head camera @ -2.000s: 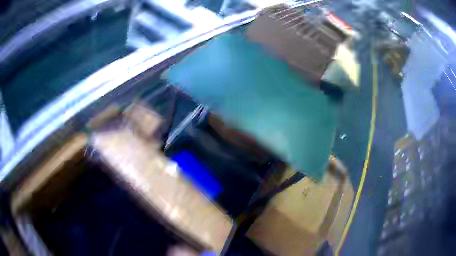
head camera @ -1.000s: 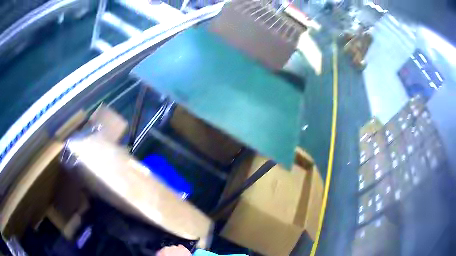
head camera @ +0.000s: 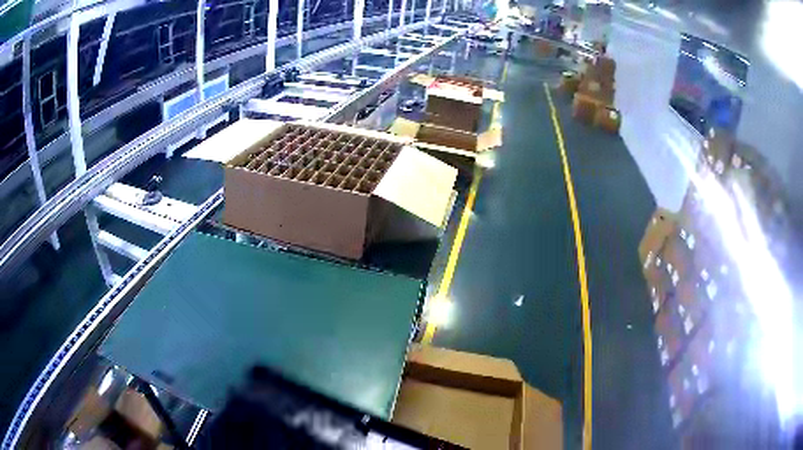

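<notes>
A black plastic housing point(head camera: 295, 409) shows blurred at the bottom edge, tilted, over the near edge of the green-topped bench point(head camera: 273, 308). Its lower part is cut off by the picture's edge. Neither of my hands is in view, so I cannot see what holds the housing. The partitioned carton point(head camera: 295, 206) stands at the far end of the bench, with its flaps folded outward and its brown grid of cells showing on top.
An open carton point(head camera: 467, 404) stands on the floor right of the bench. The conveyor point(head camera: 145, 250) runs along the left. Farther on are more open cartons point(head camera: 453, 110). Yellow lines mark the green floor. Stacked labelled cartons point(head camera: 687, 325) stand at the right.
The view has lifted and now looks along the aisle. The large carton at the lower left has left the view. The fingers at the bottom edge are gone, and a black housing shows over the bench.
</notes>
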